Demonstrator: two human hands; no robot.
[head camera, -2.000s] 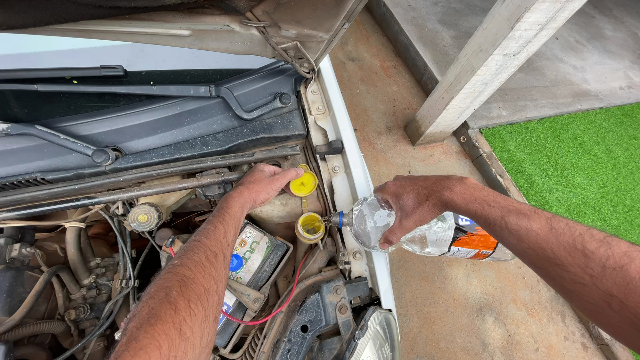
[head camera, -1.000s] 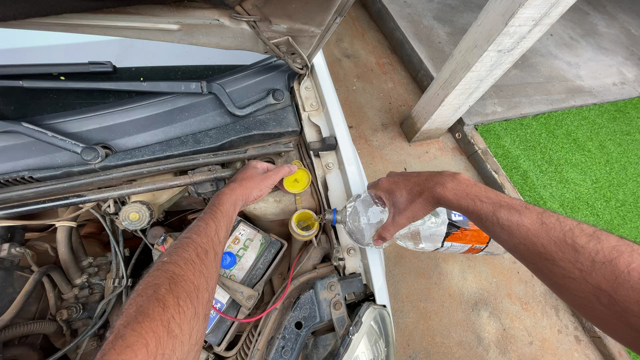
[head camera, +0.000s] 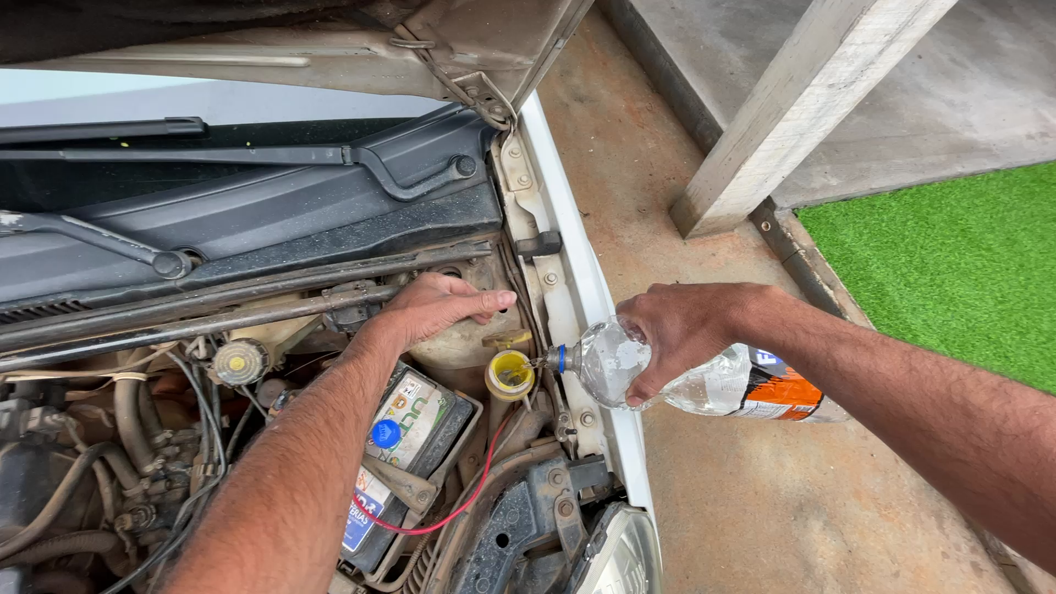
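My right hand (head camera: 681, 334) grips a clear plastic bottle (head camera: 709, 379) lying nearly level, its blue-ringed mouth at the yellow filler neck (head camera: 511, 374) of a reservoir. Clear liquid runs from the mouth into the neck. The yellow cap (head camera: 506, 338) stands edge-on just above the neck. Over the engine bay, my left hand (head camera: 450, 305) has its thumb and fingers extended above the cap, with nothing seen between them. A blue bottle cap (head camera: 385, 433) rests on the car battery (head camera: 412, 412), partly behind my left forearm.
The raised hood (head camera: 355, 62) and wiper arms (head camera: 272, 155) are at the top left. A red wire (head camera: 462, 507) curves past the battery. The white fender edge (head camera: 590, 264) borders the bay, with a headlight (head camera: 623, 553) below and a post (head camera: 800, 115) beyond.
My left hand has let go of the yellow cap, which it touched before. The cap has tipped from showing its round top to edge-on. The right hand still holds the bottle at the neck.
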